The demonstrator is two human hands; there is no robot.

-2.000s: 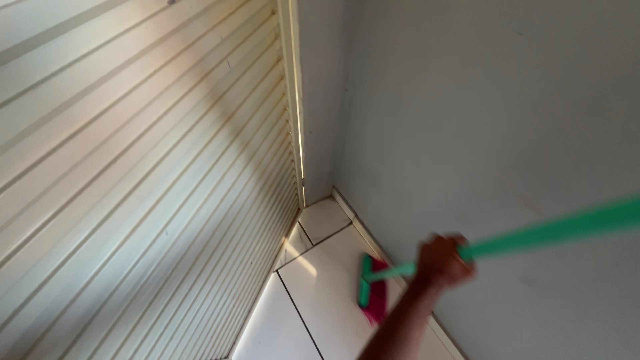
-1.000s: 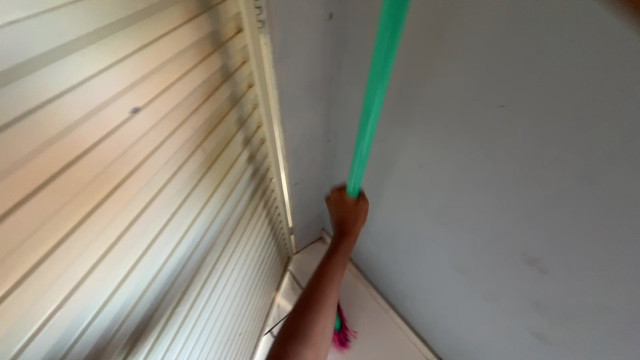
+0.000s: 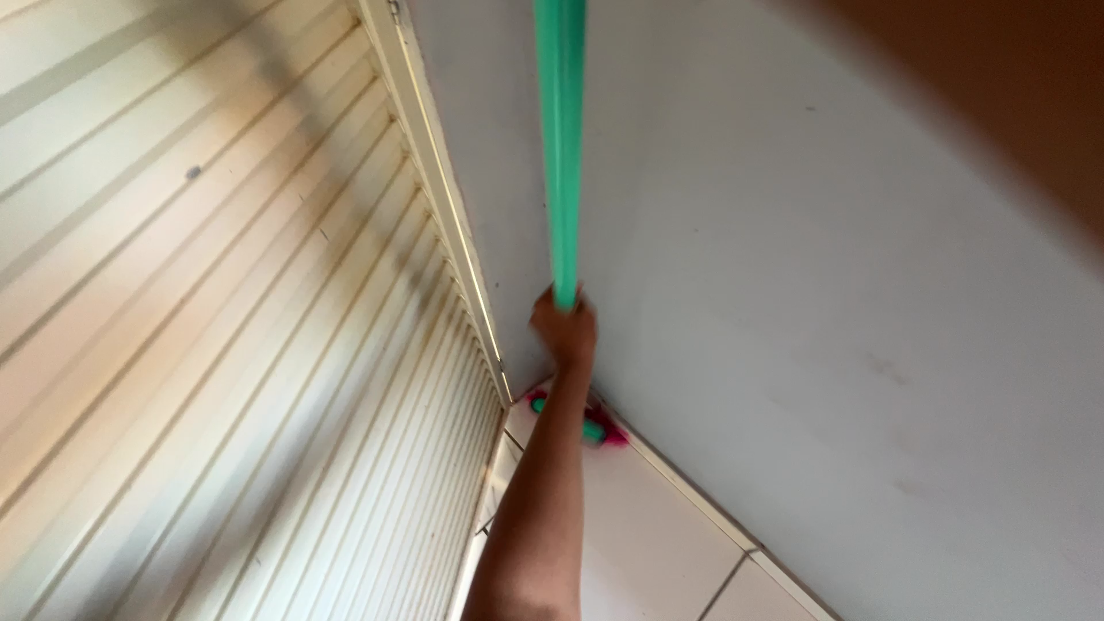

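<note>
My left hand (image 3: 565, 323) is closed around the green handle (image 3: 562, 147) of a broom, which runs up past the top edge of the view. Beyond my forearm, the green broom head (image 3: 593, 429) with pink bristles (image 3: 614, 428) lies at the floor corner, against the foot of the grey wall. My forearm hides the middle of the head. A blurred brown shape, apparently my right arm, crosses the upper right close to the camera; the right hand itself is out of the picture.
A cream ribbed shutter or slatted door (image 3: 285, 345) fills the left side, with its metal edge frame (image 3: 444, 207) beside the wall. The grey wall (image 3: 819, 302) stands on the right. Pale floor tiles (image 3: 655, 526) meet a narrow skirting (image 3: 690, 492) along its foot.
The handle was slanted off to the right two seconds ago and now runs nearly straight up. The broom head has moved into the corner. A blurred brown shape has grown at the upper right.
</note>
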